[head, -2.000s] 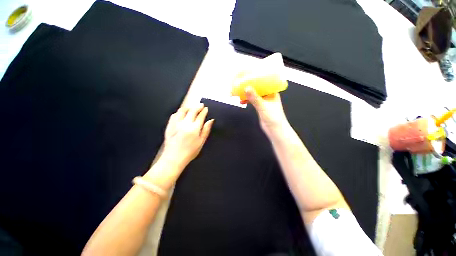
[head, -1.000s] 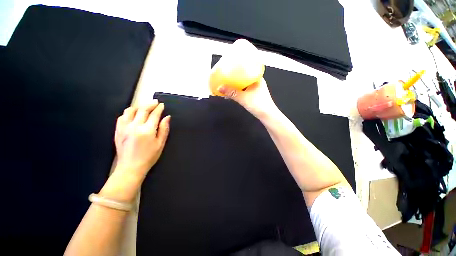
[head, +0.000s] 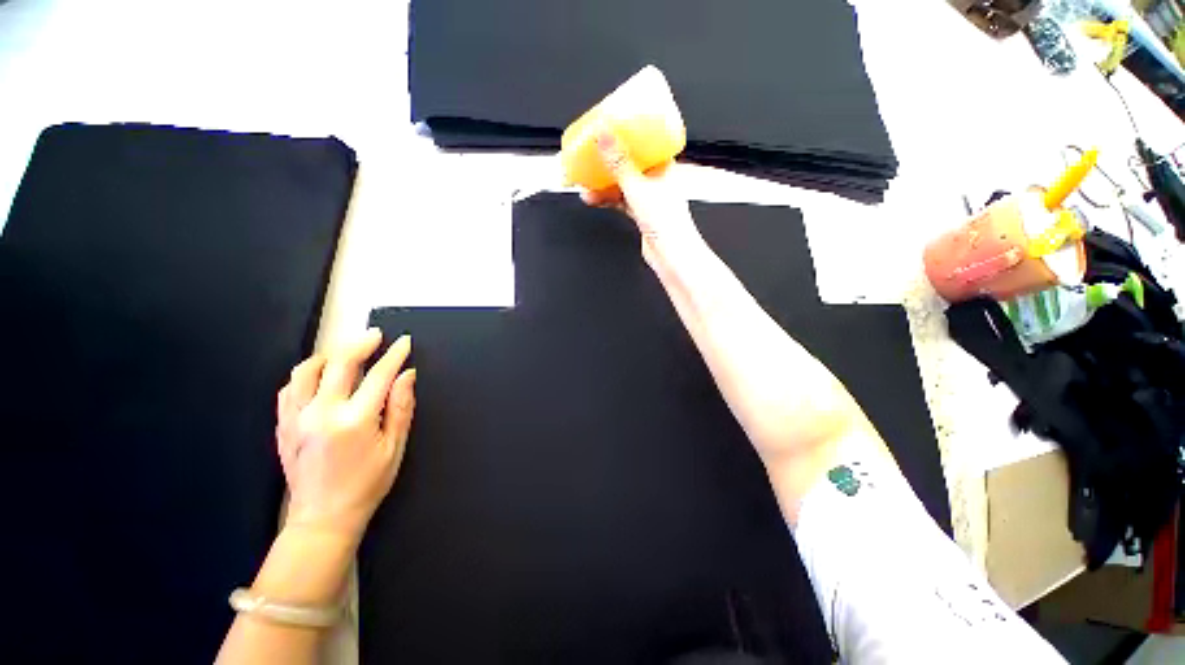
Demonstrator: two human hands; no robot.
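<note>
A large black fabric panel with square notches at its far corners lies flat in front of me. My right hand is closed around a pale yellow-orange glue bottle at the panel's far edge. The bottle is tilted, and its nozzle is hidden. My left hand rests palm down near the panel's left notched corner, fingers a little apart, holding nothing.
A thick stack of black panels lies beyond. Black pieces lie at left across a gap. At right are a pink-red pot with a yellow handle, a clear-green bottle and tangled black straps.
The right hand with the bottle has moved from the left notch's edge to the panel's far edge. The left hand stays near the left corner. The camera view has shifted.
</note>
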